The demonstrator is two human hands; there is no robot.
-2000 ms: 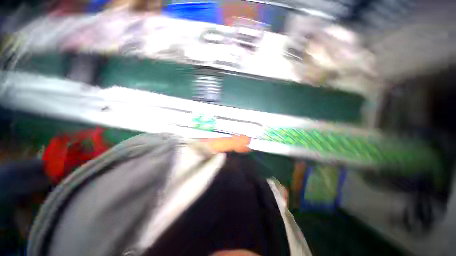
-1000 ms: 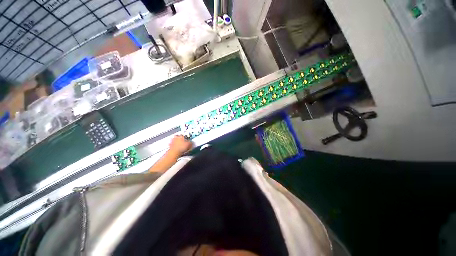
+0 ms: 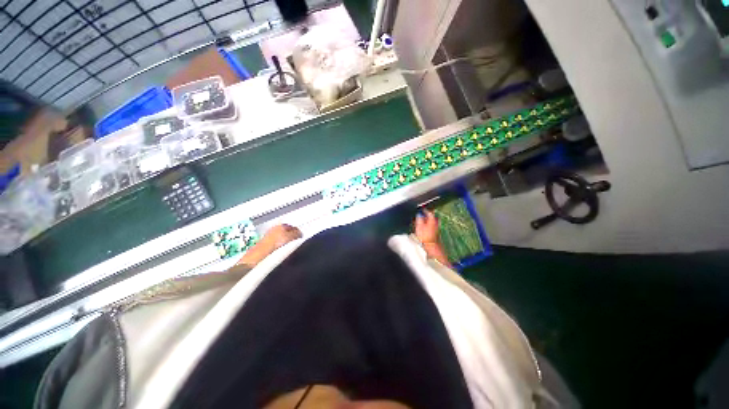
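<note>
A long row of green circuit boards (image 3: 448, 155) lies on the conveyor rails (image 3: 128, 272) and runs into the machine at the right. A separate green board (image 3: 234, 239) lies on the rails to the left, across a gap. My left hand (image 3: 280, 237) rests at the near rail in that gap, just right of the separate board; its fingers are small and I cannot tell if they hold anything. My right hand (image 3: 428, 229) is over the left side of a blue bin (image 3: 484, 254) of thin pale green strips (image 3: 457, 228); its fingertips are unclear.
A calculator (image 3: 187, 196) lies on the green bench top (image 3: 320, 152). Lidded component boxes (image 3: 203, 100) and a bag (image 3: 327, 62) stand on the white shelf behind. The pale machine (image 3: 639, 200) with a black handwheel (image 3: 571, 200) is at the right. A gridded whiteboard (image 3: 152, 36) is at upper left.
The view has sharpened since the first frame. Since the second, my right hand has come into view at the blue bin. My left hand is away from the end of the board row, nearer the separate board.
</note>
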